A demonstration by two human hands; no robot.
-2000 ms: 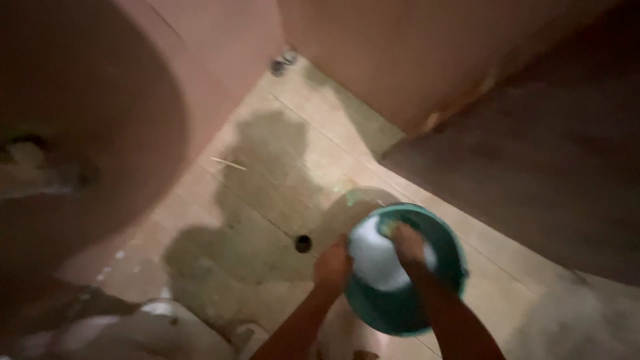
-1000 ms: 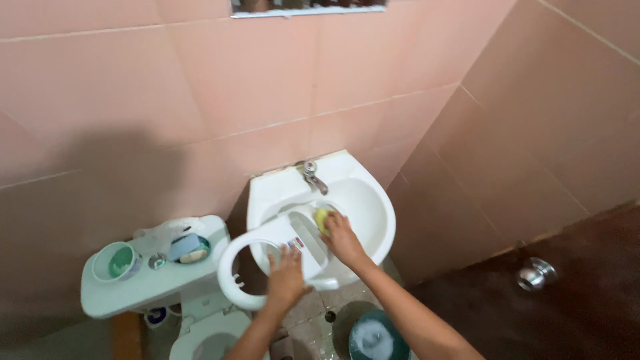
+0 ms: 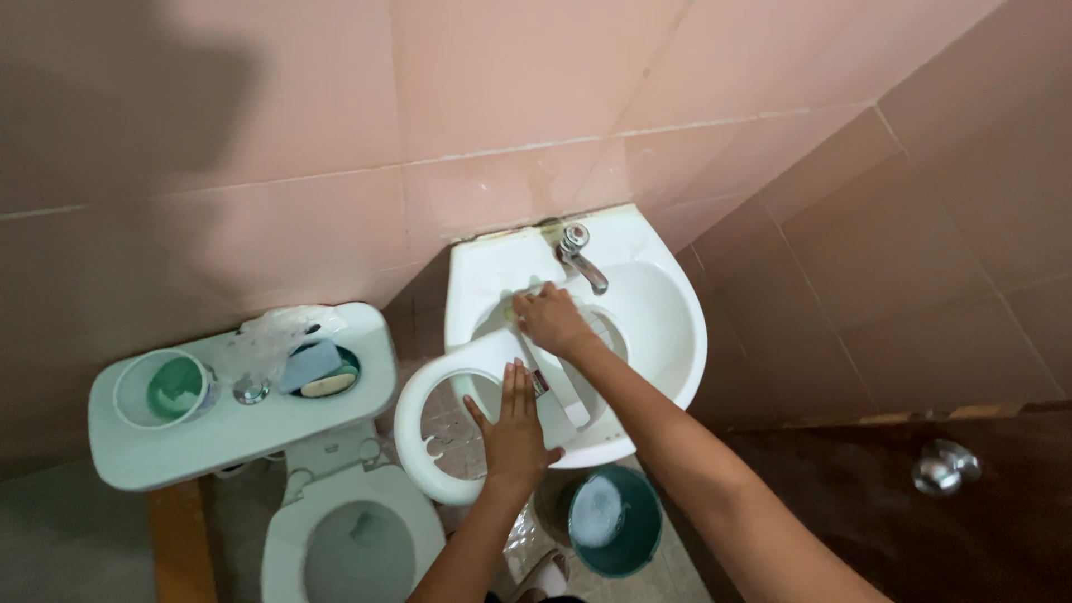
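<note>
A white plastic piece with a round opening at each end [image 3: 416,419] lies tilted across the white wall sink [image 3: 678,335]. My left hand [image 3: 515,423] rests on its middle, fingers spread, beside a small printed label. My right hand [image 3: 551,320] is at the piece's upper edge inside the basin, fingers bent over a yellow-green sponge [image 3: 509,313] that is mostly hidden. Just above that hand is the metal faucet [image 3: 584,258]. Below the sink stands a green bucket [image 3: 615,521] with foamy water.
At the left, the toilet tank lid [image 3: 243,440] bears a clear tub [image 3: 159,389], a crumpled plastic bag [image 3: 268,347] and a dish with soap bars [image 3: 322,368]. The toilet bowl [image 3: 356,544] is below. A metal doorknob [image 3: 945,467] juts out at lower right.
Both hands were at the bucket two seconds ago and are now at the sink. Since one second ago, my right hand has moved left along the white piece. The view has swung up from the floor.
</note>
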